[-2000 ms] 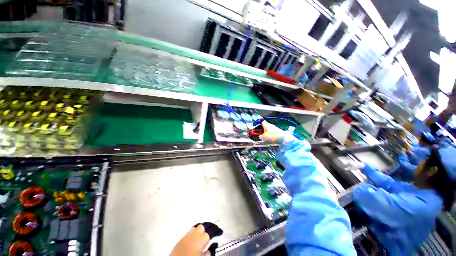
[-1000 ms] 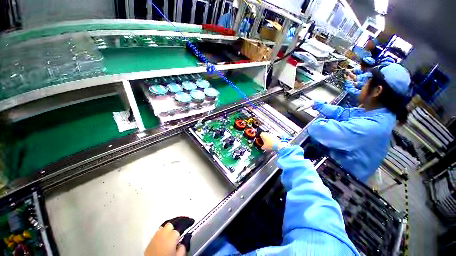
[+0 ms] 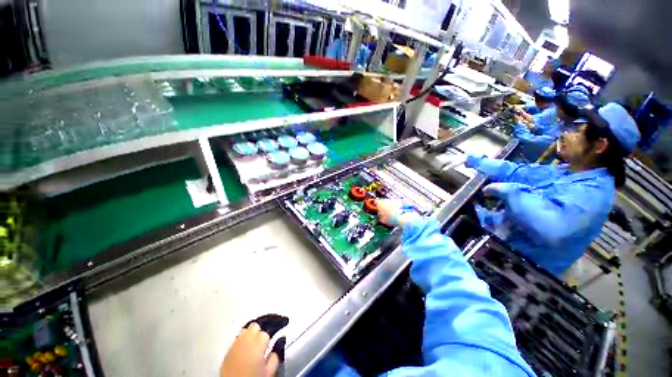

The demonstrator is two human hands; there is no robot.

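A green circuit board (image 3: pixel 328 221) in a dark frame lies on the conveyor ahead of me. Two orange-red toroidal inductors (image 3: pixel 358 193) stand in its far right part. My right hand (image 3: pixel 390 211) is over the board at the toroids. Its fingertips and anything under them are hard to make out, so I cannot tell if it grips a toroid. My left hand (image 3: pixel 254 352), with black fingertips, is low in the picture by the near conveyor rail, partly cut off. Its fingers are curled, and no object shows in it.
A tray of blue-topped discs (image 3: pixel 278 158) sits on the shelf behind the board. Clear blister trays (image 3: pixel 96 121) lie on the upper shelf. Another board (image 3: pixel 44 346) is at lower left. A coworker in blue (image 3: pixel 567 213) stands at right. A black slotted frame (image 3: pixel 545 294) is at lower right.
My right hand has gone from the disc tray, where it held a toroid, down to the board. Over the last second it shifted only slightly. My left hand stays by the rail. The view swung right.
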